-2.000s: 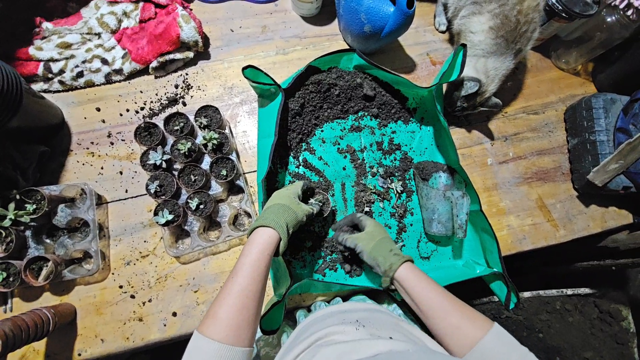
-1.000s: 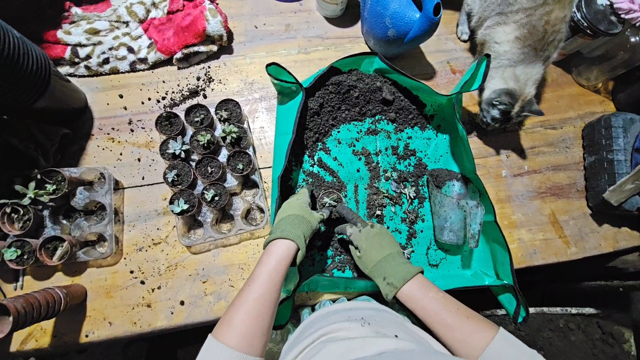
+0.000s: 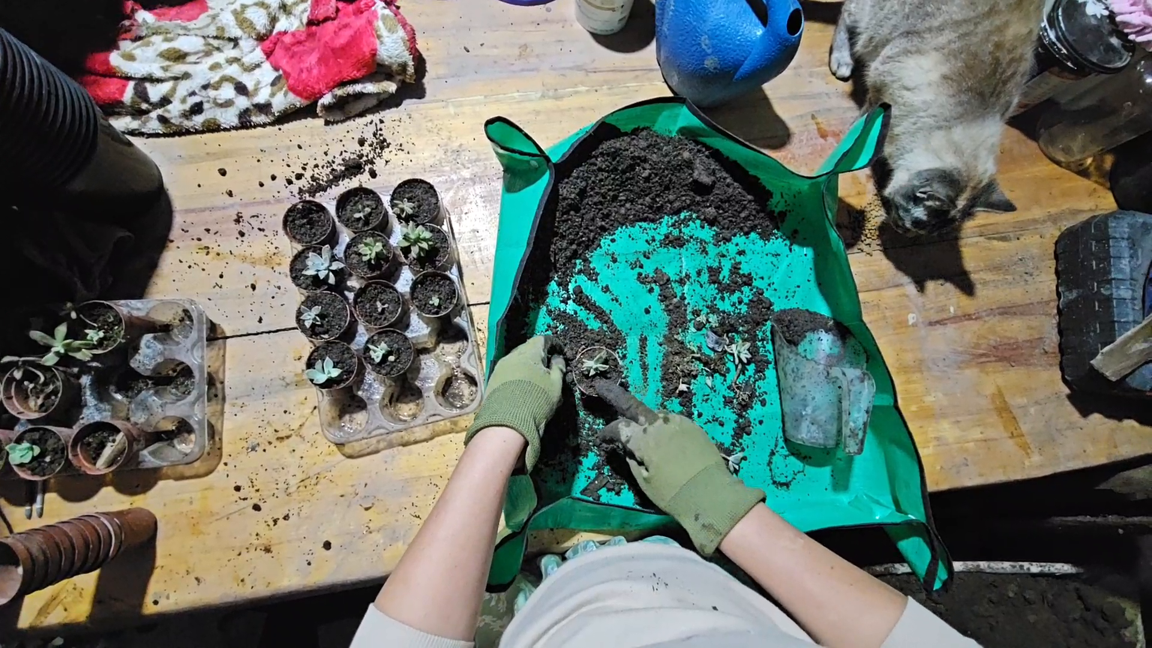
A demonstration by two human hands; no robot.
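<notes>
Both hands wear green gloves with dirty fingers, over a green potting mat (image 3: 877,360) with raised corners. My left hand (image 3: 524,391) is at the left side of a small pot with a succulent (image 3: 595,364), its fingers partly hidden; whether it grips the rim is hard to see. My right hand (image 3: 670,450) points its index finger at the pot's lower right edge, the other fingers curled. Dark potting soil (image 3: 661,184) is heaped at the mat's far end. Loose small succulents (image 3: 733,349) lie right of the pot. A clear plastic jug (image 3: 821,396) with soil lies on the mat's right side.
Left of the mat, a clear plastic tray (image 3: 396,405) holds several potted succulents; another tray (image 3: 193,378) stands farther left, near stacked empty pots (image 3: 81,544). A blue watering can (image 3: 724,45), a cat (image 3: 940,108), a fleece cloth (image 3: 261,58) and a black container (image 3: 1102,297) surround the mat.
The small pot has come out from beside my left hand and its succulent now shows from above. My right hand has moved from the loose soil to the pot's edge, index finger extended.
</notes>
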